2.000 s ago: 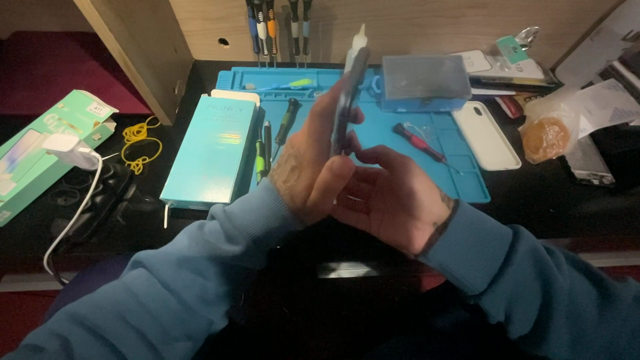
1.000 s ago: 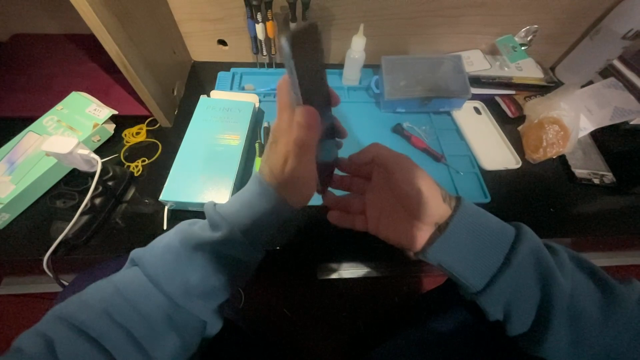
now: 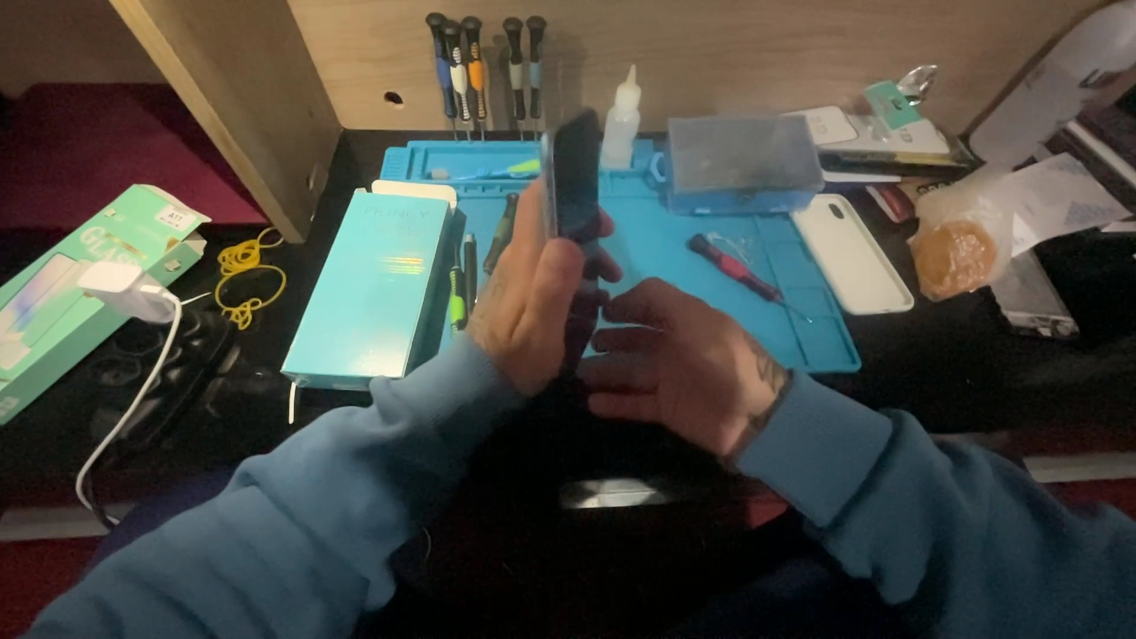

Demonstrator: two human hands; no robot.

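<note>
My left hand [image 3: 532,302] grips a dark smartphone [image 3: 576,182], held upright and nearly edge-on above the blue silicone repair mat [image 3: 639,266]. My right hand [image 3: 679,355] is just right of the phone's lower end, fingers slightly spread toward it; whether the fingertips touch it cannot be told. A red and black screwdriver [image 3: 737,268] lies on the mat to the right. Left of my left hand are a green-tipped tool [image 3: 457,297] and dark slim tools, partly hidden. Behind the phone stands a white dropper bottle [image 3: 623,124].
A turquoise box [image 3: 368,284] lies left, beyond it yellow cord [image 3: 248,275], a white charger [image 3: 129,288] and a green glass box [image 3: 80,284]. A blue lidded case [image 3: 744,164], white phone case [image 3: 854,255] and plastic bag [image 3: 958,240] are right. Several screwdrivers [image 3: 475,71] stand at the back.
The phone in my left hand has turned, showing more of its dark face than two seconds ago. The dropper bottle, partly covered then, is now in plain view. My right hand remains close beside the phone.
</note>
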